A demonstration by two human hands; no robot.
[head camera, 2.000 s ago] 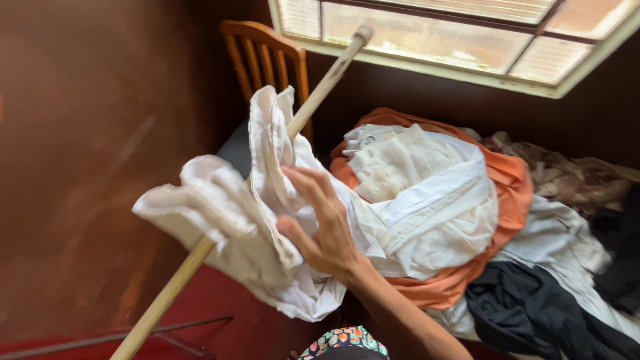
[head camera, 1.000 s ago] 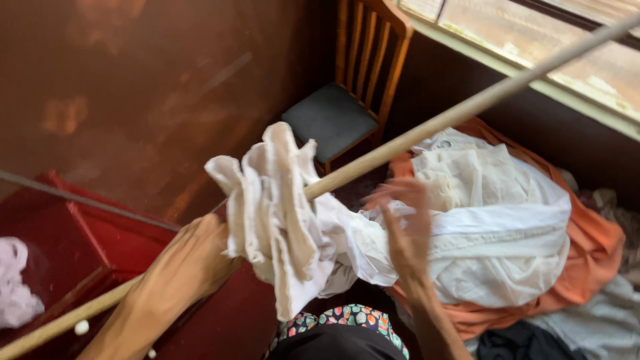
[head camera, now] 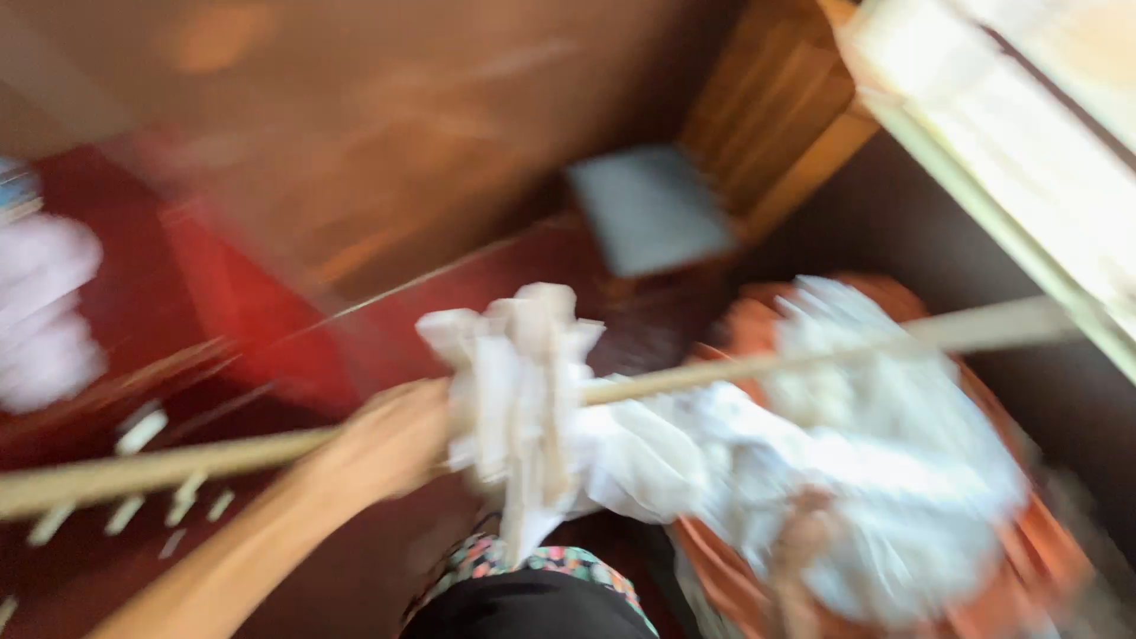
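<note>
The view is strongly blurred. A long wooden pole (head camera: 737, 368) crosses the frame, with white cloth (head camera: 524, 390) bunched in folds around its middle. My left hand (head camera: 399, 439) is closed around the pole, against the left side of the bunched folds. From there the cloth runs right to a heap of white fabric (head camera: 896, 470) on an orange cloth (head camera: 1047, 550). My right hand (head camera: 803, 532) is over the near part of that heap, lower right; blur hides its fingers and whether it grips any fabric.
A wooden chair with a grey seat (head camera: 652, 209) stands beyond the pole, near a bright window (head camera: 1047, 133). At left are a red surface (head camera: 257, 311), a pale bundle (head camera: 44, 311) and several small white pieces (head camera: 142, 432) below the pole.
My right hand has moved from beside the bunched cloth down and right to the white heap. My left hand, out of sight two seconds ago, stays by the folds. The view has swung left.
</note>
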